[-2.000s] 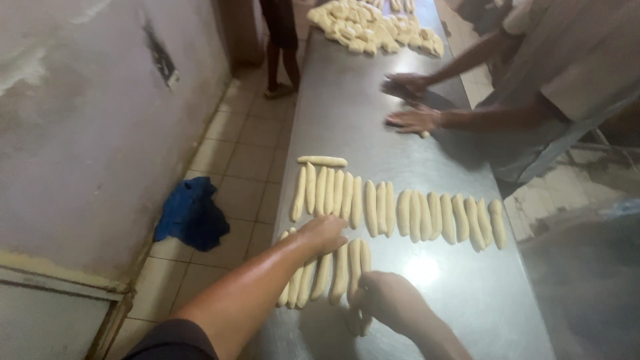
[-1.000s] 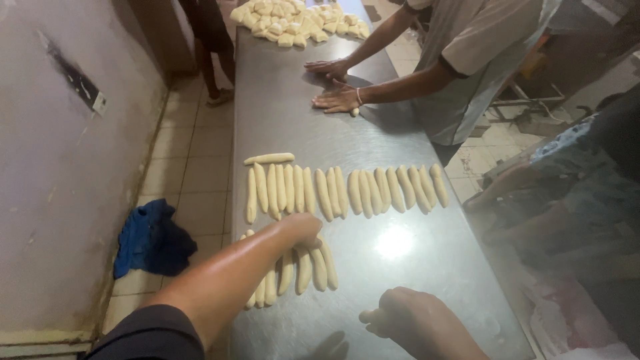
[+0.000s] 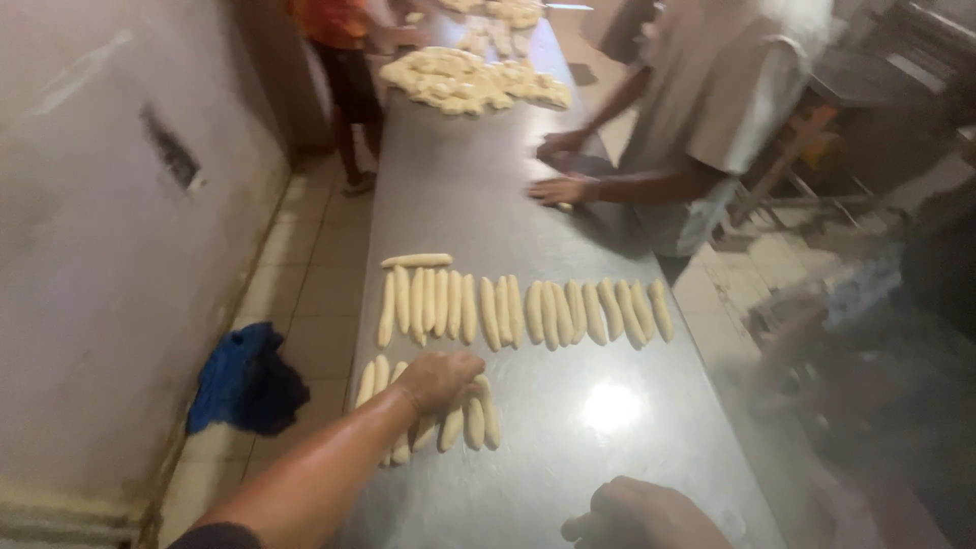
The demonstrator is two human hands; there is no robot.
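Note:
Several dough sticks (image 3: 503, 313) lie side by side in a long row across the metal table (image 3: 648, 457), with one dough stick (image 3: 417, 260) crosswise above the row's left end. A second, shorter row of dough sticks (image 3: 451, 427) lies nearer to me. My left hand (image 3: 438, 381) is over this nearer row, fingers bent down at the tops of its right-hand sticks and partly hiding the row; whether it grips one I cannot tell. My right hand (image 3: 640, 515) is at the bottom edge, curled above the table, and its fingertips are blurred, with a pale end perhaps of dough at them.
A heap of cut dough pieces (image 3: 457, 80) sits at the table's far end. On the right a co-worker's hands (image 3: 564, 171) press on a small dough piece. Another person (image 3: 343, 69) stands at the far left. A blue cloth (image 3: 248, 381) lies on the tiled floor by the wall.
My right hand has moved away from the nearer row, where it was two seconds ago, toward the lower right. My left hand stays over that row. The view has shifted.

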